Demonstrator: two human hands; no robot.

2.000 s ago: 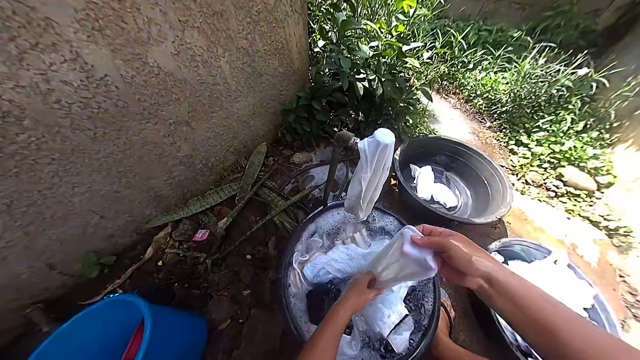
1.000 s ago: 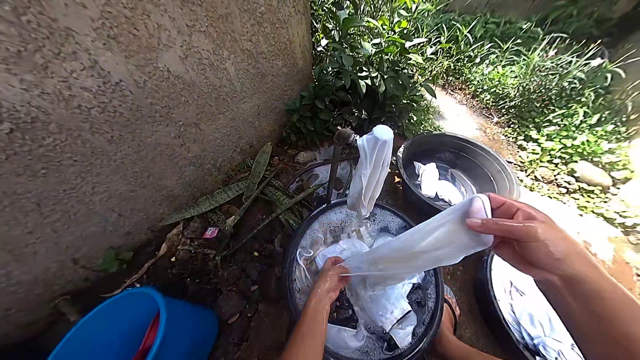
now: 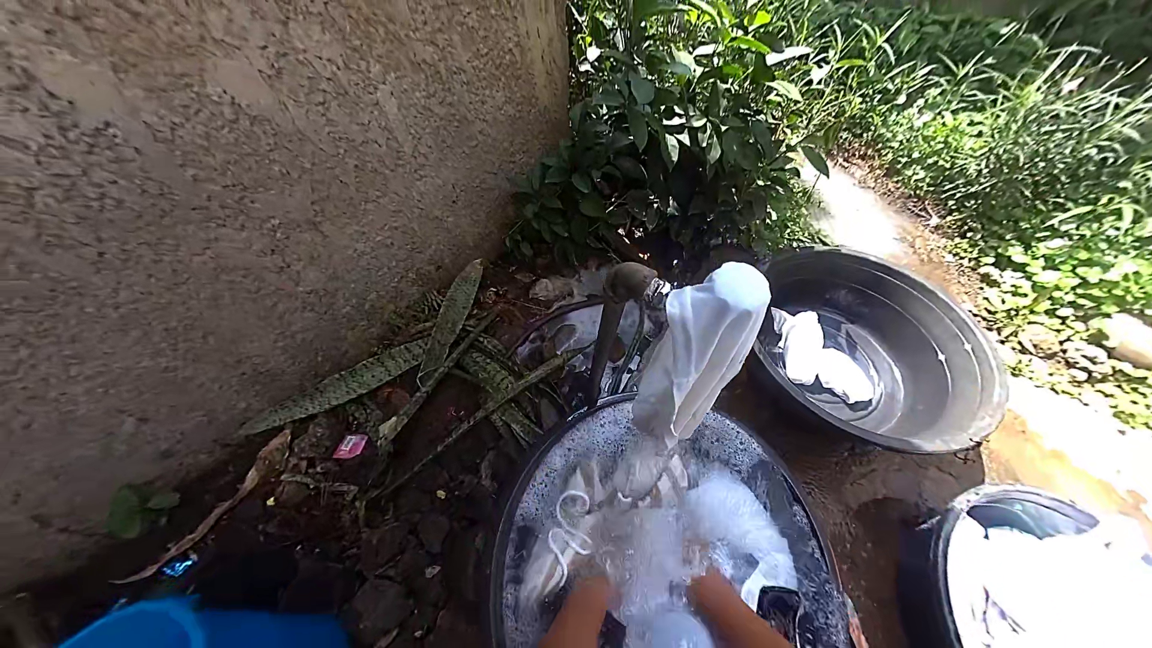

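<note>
My left hand (image 3: 589, 589) and my right hand (image 3: 706, 585) are down in the sudsy water of a dark round tub (image 3: 504, 540), close together, both blurred by foam and splash. Their fingers are hidden, so what they hold cannot be told. White cloth (image 3: 742, 517) and a white cord (image 3: 569, 535) lie around them in the suds, with a dark cloth (image 3: 778, 607) near the right side. Over the tub's far rim, a white cloth (image 3: 706, 346) hangs on the spout of a metal standpipe (image 3: 607, 342).
A black basin (image 3: 936, 360) with white cloth (image 3: 819, 360) stands at the right. Below it is a dark tub (image 3: 936, 558) heaped with whites (image 3: 1053, 585). A blue plastic container (image 3: 180, 625) sits lower left. A rough wall (image 3: 270, 180), cut leaves (image 3: 351, 387) and bushes (image 3: 657, 135) border the spot.
Both hands have gone down into the suds; earlier they held a white cloth stretched above the tub. That cloth can no longer be told apart. The water is now splashing and foaming around the hands.
</note>
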